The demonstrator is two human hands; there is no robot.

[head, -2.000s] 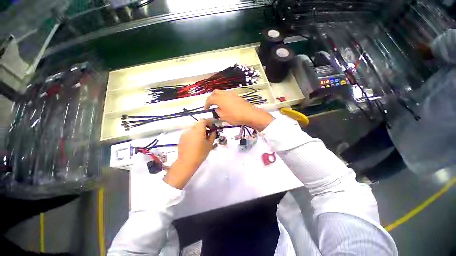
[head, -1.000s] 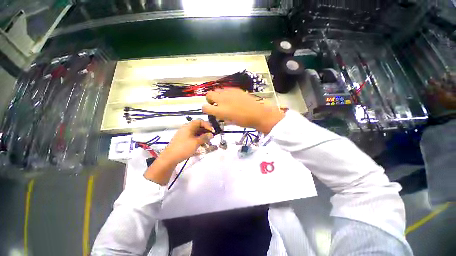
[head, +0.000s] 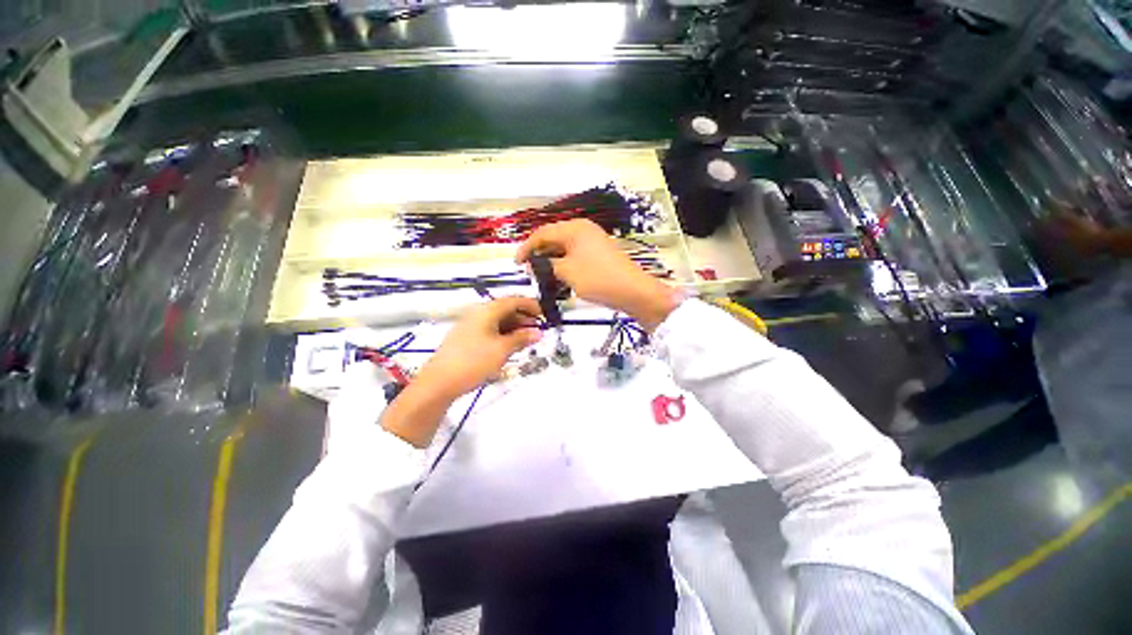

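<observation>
My left hand (head: pixel 469 352) pinches the wire harness (head: pixel 600 325) above the white board (head: pixel 559 459). My right hand (head: pixel 598 268) grips the upper end of a dark strip of harness tape (head: pixel 545 290), whose lower end reaches the harness beside my left fingertips. Short branches with connectors (head: pixel 617 362) lie right of my hands. Red wires (head: pixel 386 361) show at the harness's left end. A thin black cable (head: pixel 457 428) trails from my left hand down across the board. My fingers hide the exact joint.
The cream parts tray (head: pixel 360 186) behind the board holds black-and-red wire leads (head: pixel 497 227) and black leads (head: pixel 422 284). A red ring-shaped part (head: pixel 668 408) lies on the board. Spare tape rolls (head: pixel 714 186) and a tape dispenser (head: pixel 813 236) stand right. Bagged harnesses (head: pixel 161 273) lie both sides.
The thin black cable has come to trail below my left hand. The dark tape strip now stands upright between my hands. The view has shifted slightly.
</observation>
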